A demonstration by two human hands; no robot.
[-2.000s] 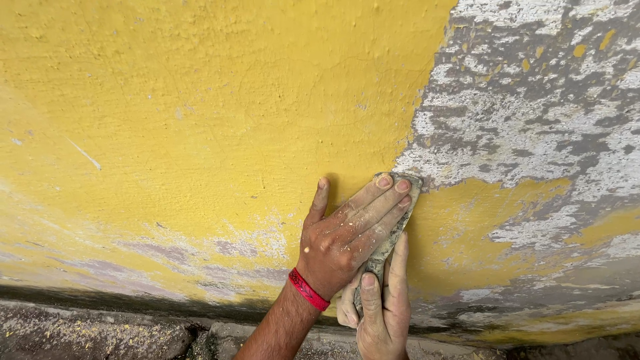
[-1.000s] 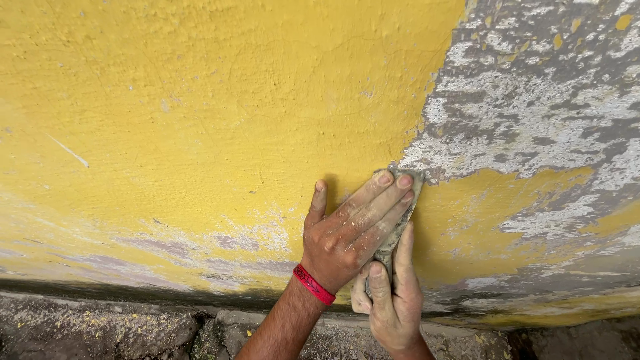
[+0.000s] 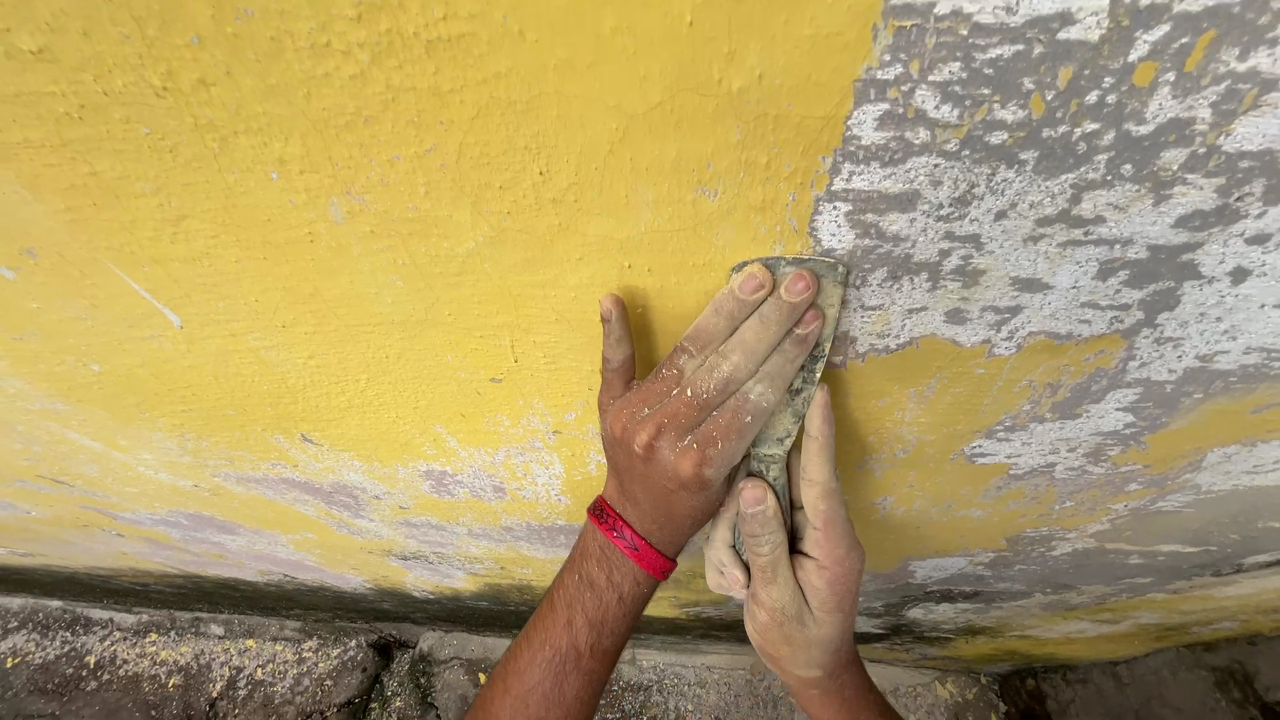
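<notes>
A paint scraper [image 3: 812,385] with a wide, worn metal blade lies against a yellow-painted wall [image 3: 400,200], its edge at the border of the stripped patch. My right hand [image 3: 795,560] is closed around its handle from below, the index finger stretched along the blade's side. My left hand [image 3: 705,400], with a red band [image 3: 630,538] on its wrist, lies flat over the blade. Its fingertips press near the blade's edge, and its thumb stands apart. Pale dust covers the fingers of both hands. Part of the handle is hidden in my right hand.
Right of the blade, the wall shows a grey and white stripped patch [image 3: 1000,220] with yellow remnants [image 3: 950,440] below it. Worn whitish spots mark the lower left. A rough stone ledge [image 3: 180,660] with yellow paint flakes runs along the wall's foot.
</notes>
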